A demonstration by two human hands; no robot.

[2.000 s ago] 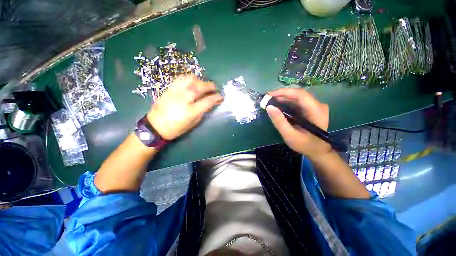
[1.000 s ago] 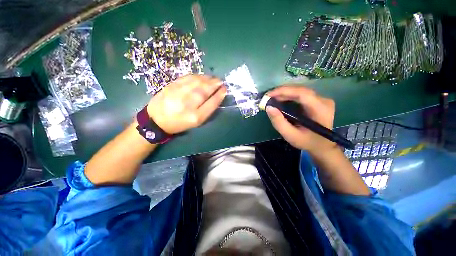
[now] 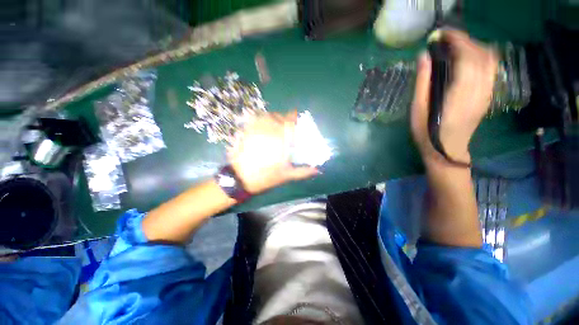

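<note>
The circuit board (image 3: 310, 143) lies on the green bench in front of me, glaring white. My left hand (image 3: 266, 151) is at its left edge, thumb along its lower edge and fingers at its upper left; glare and blur hide the exact contact. My right hand (image 3: 458, 95) is raised over the row of stacked boards (image 3: 384, 92) at the right, closed around the black soldering iron (image 3: 438, 89), whose light-coloured front end points to the back of the bench. The pile of loose components (image 3: 222, 105) lies just beyond my left hand.
Bags of components (image 3: 130, 117) and a smaller clear bag (image 3: 103, 178) lie at the left. A shiny reel (image 3: 47, 152) and a black round device (image 3: 26, 212) stand far left. A white tub (image 3: 403, 24) is at the back. A blister tray (image 3: 492, 216) is low right.
My right hand has lifted the soldering iron away from the circuit board, to the right and back. My left hand has spread along the board's left and lower edges. The camera view has shifted.
</note>
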